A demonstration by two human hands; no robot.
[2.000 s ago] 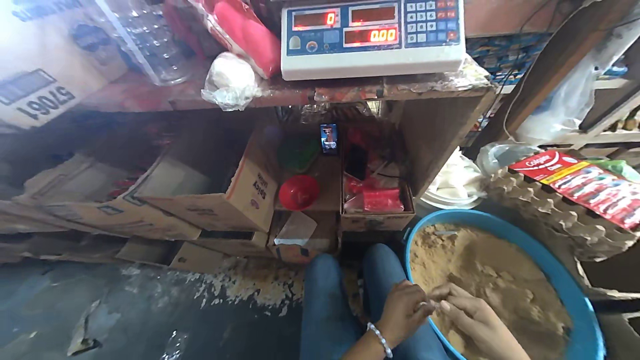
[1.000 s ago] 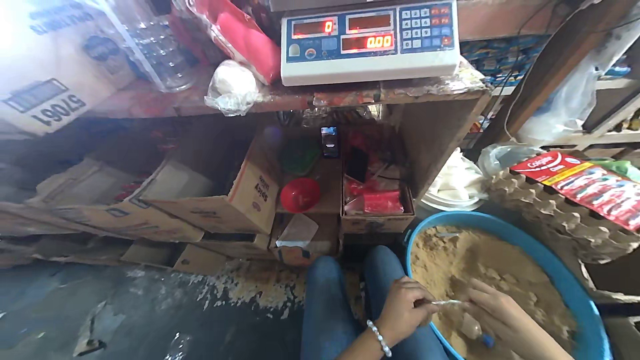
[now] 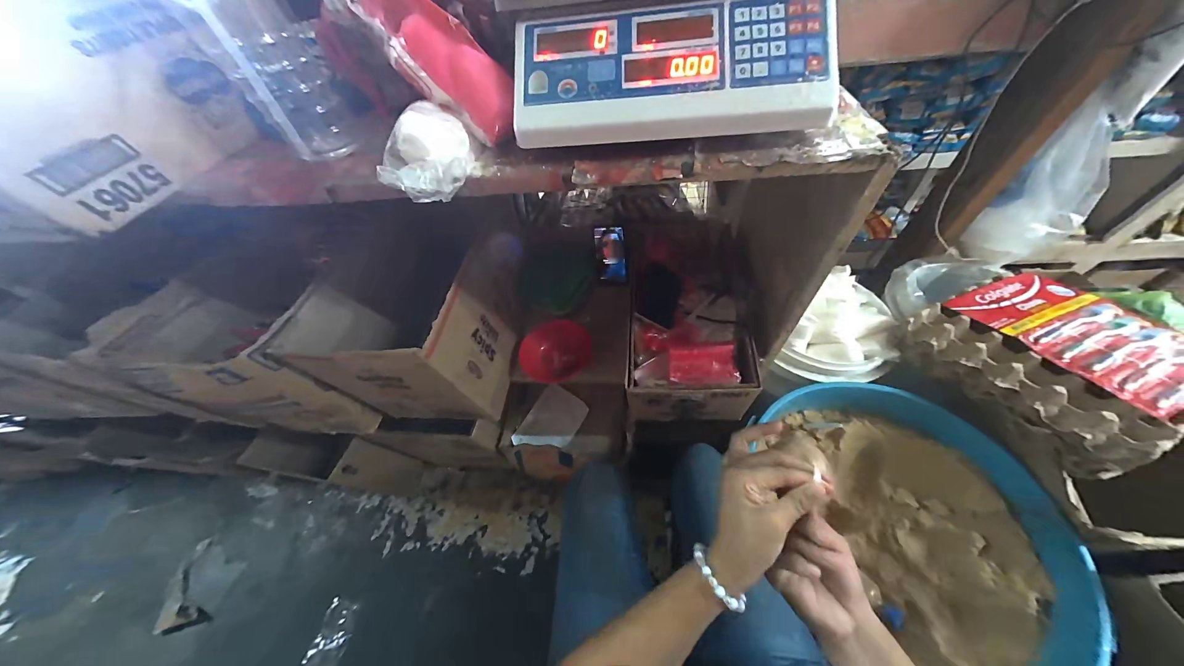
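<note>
My left hand, with a beaded bracelet at the wrist, is closed around the gathered top of a small clear plastic bag that looks filled with brown powder. Just below it, my right hand touches the left fingers at the twisted white plastic. Both are over the left rim of a blue plastic tub, which holds light brown powdery material with lumps. A small blue object lies in the tub beside my right wrist. What the right fingertips pinch is partly hidden.
A digital scale stands on the shelf above. Under it are a red bowl, a lit phone and a cardboard box with red plastic packs. At right, toothbrush packs lie on egg trays. Open cartons line the left.
My hands were apart a second ago with a thin strand of plastic between them. Now they are together, and the small bag shows at my left hand.
</note>
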